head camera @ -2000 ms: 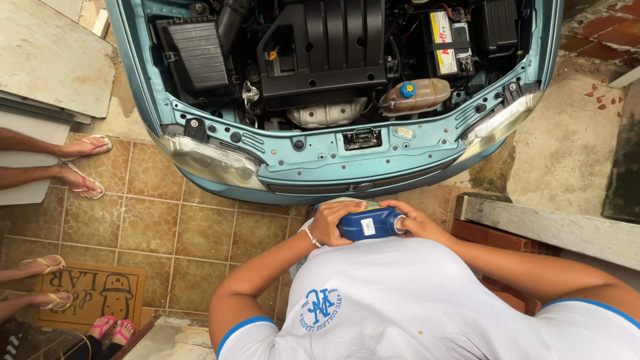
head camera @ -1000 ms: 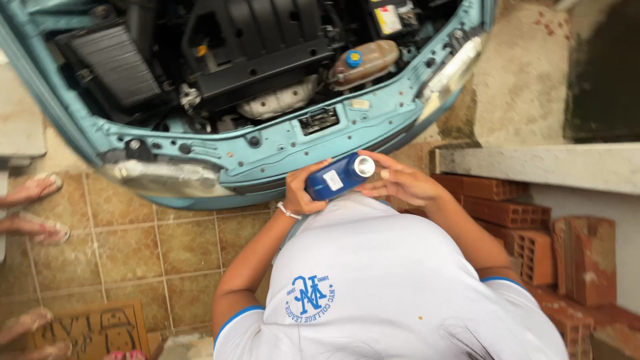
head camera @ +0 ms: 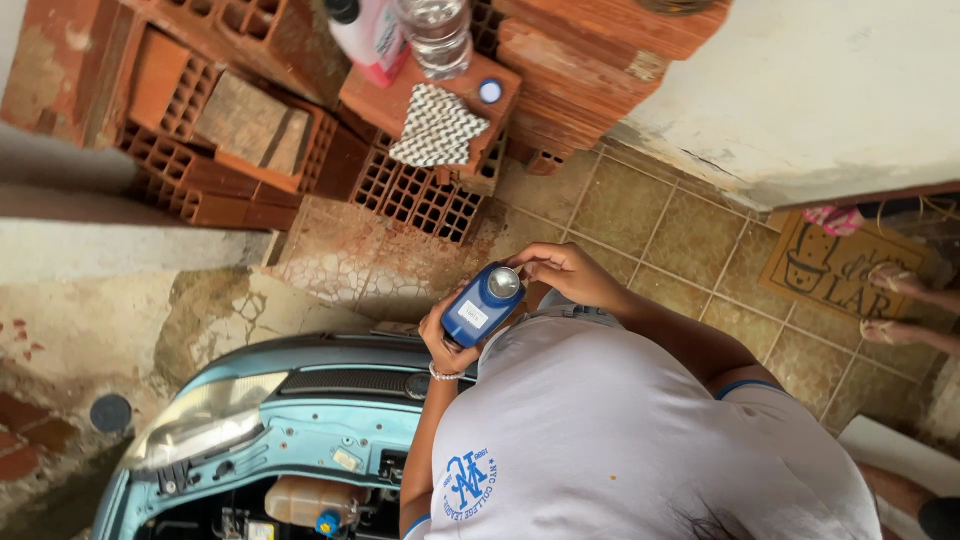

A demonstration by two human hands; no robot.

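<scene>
My left hand, with a beaded bracelet at the wrist, is closed around a blue plastic bottle with a white label, held in front of my waist. The bottle's mouth, covered by a silvery seal, faces up. My right hand has its fingertips at the seal's edge; whether they grip it cannot be told. On the hollow bricks ahead lie a blue-rimmed cap and a zigzag-patterned cloth, beside a clear plastic bottle and a bottle of pink liquid.
A light-blue car with its engine bay exposed is at the lower left, its coolant reservoir showing. Stacked hollow bricks stand ahead. At the right, other people's feet are by a doormat; a white wall rises behind.
The view has swung far round from the car to the bricks. The bottle in my left hand has moved along with me, and my right fingers have come to the edge of its mouth.
</scene>
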